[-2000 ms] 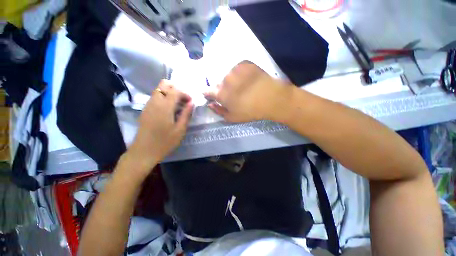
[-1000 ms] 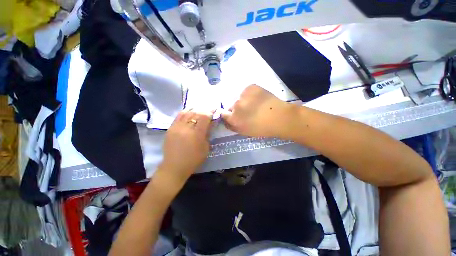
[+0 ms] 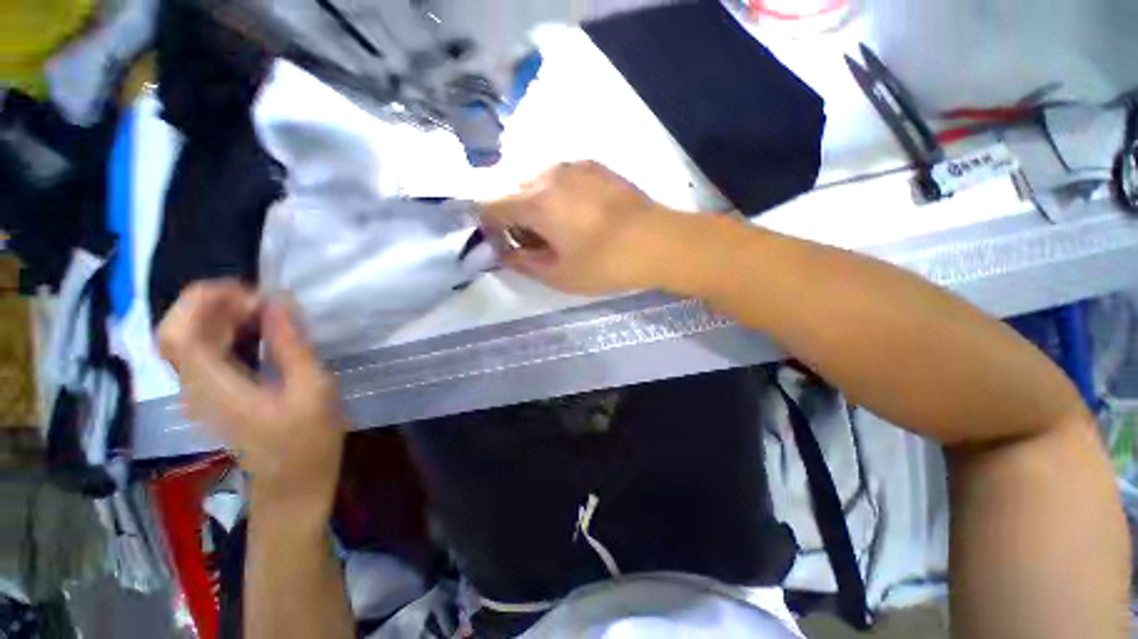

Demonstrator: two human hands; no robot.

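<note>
The white garment panel (image 3: 362, 250) lies in soft folds left of and below the needle area, with a small dark bit at its right end. My right hand (image 3: 562, 231) pinches the panel's right end just below the presser foot area (image 3: 481, 131), which is blurred. My left hand (image 3: 256, 375) is off to the left over the table's front edge, blurred, fingers curled apart with nothing seen in them. A black fabric piece (image 3: 212, 206) lies behind and left of the white panel.
A black cut panel (image 3: 724, 106) lies right of the needle. Thread snips (image 3: 892, 112), a red-handled tool (image 3: 986, 119) and scissors (image 3: 1127, 175) lie further right. The ruler tape (image 3: 649, 327) runs along the front edge. A red basket (image 3: 187, 537) is below left.
My left hand has left the needle area and moved left. The white panel now lies folded across the space where it was. My right hand has shifted slightly left, its fingers on the cloth.
</note>
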